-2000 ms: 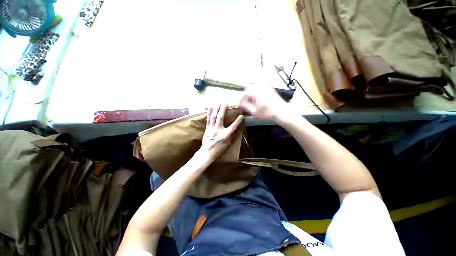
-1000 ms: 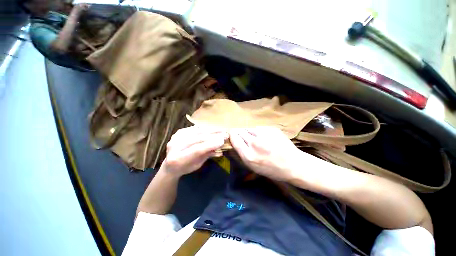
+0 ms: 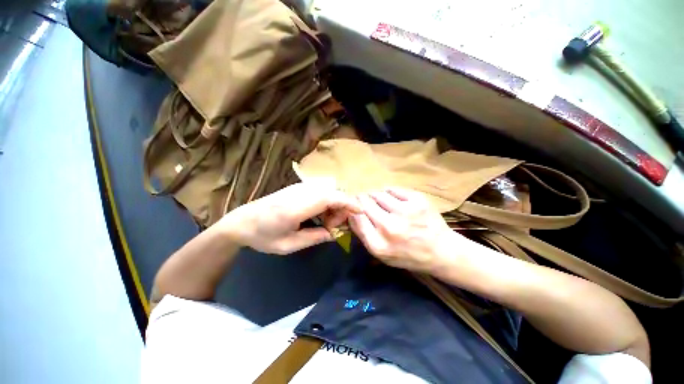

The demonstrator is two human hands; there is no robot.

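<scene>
A tan-brown bag (image 3: 450,176) lies over my lap in front of me, its handles (image 3: 551,220) looping out to the right. My left hand (image 3: 289,217) is at the bag's near edge, its thumb and fingers around a small part of it. My right hand (image 3: 401,229) is beside it, fingers bent and pinching the same edge, the fingertips of both hands close together. A small yellowish piece shows below the fingertips. A shiny clear-wrapped spot shows near the handles. The exact part between my fingers is hidden.
A heap of brown bags (image 3: 240,67) stands at the upper left. The white bench (image 3: 465,82) runs along the upper right, with dark-red strips (image 3: 600,133) on its edge and a hammer (image 3: 626,79) lying on it. My dark apron (image 3: 390,322) is below.
Since the first frame the view has swung left and the bag has moved off the bench edge. Since the second, my left hand has shifted its grip, its thumb and fingers more spread.
</scene>
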